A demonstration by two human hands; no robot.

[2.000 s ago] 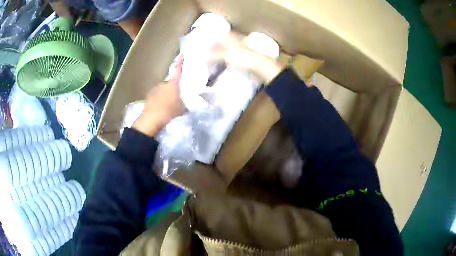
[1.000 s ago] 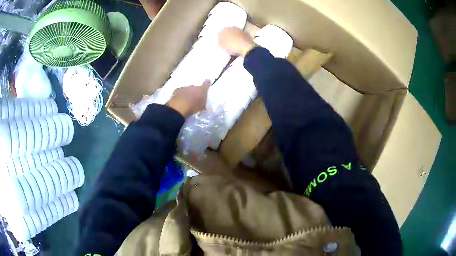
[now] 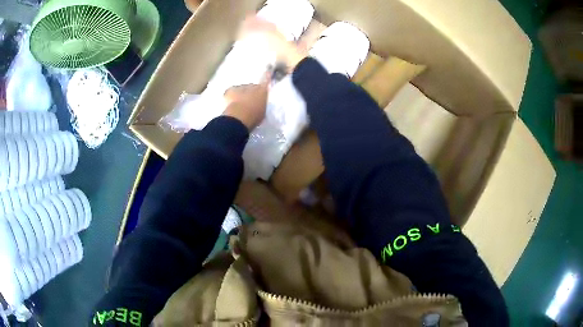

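Two stacks of white round parts lie side by side in the open carton (image 3: 470, 57). The left stack (image 3: 240, 64) is under my hands, with a crinkled clear bag (image 3: 183, 111) at its near end. The right stack (image 3: 339, 50) lies beside it, partly hidden by my right arm. My left hand (image 3: 248, 102) rests on the left stack near the gap between them. My right hand (image 3: 272, 43) is blurred and lies over the far part of the left stack. Whether the fingers grip anything is unclear.
A brown cardboard divider (image 3: 397, 75) stands right of the stacks. At left are a green fan (image 3: 80, 35), a tangled white pile (image 3: 93, 105) and several ribbed white stacks (image 3: 45, 217) on the dark table. A bright reflection shows on the green floor at right.
The stacks were more covered by bunched bag two seconds ago and now lie side by side. Since one second ago my right hand has moved left over the left stack.
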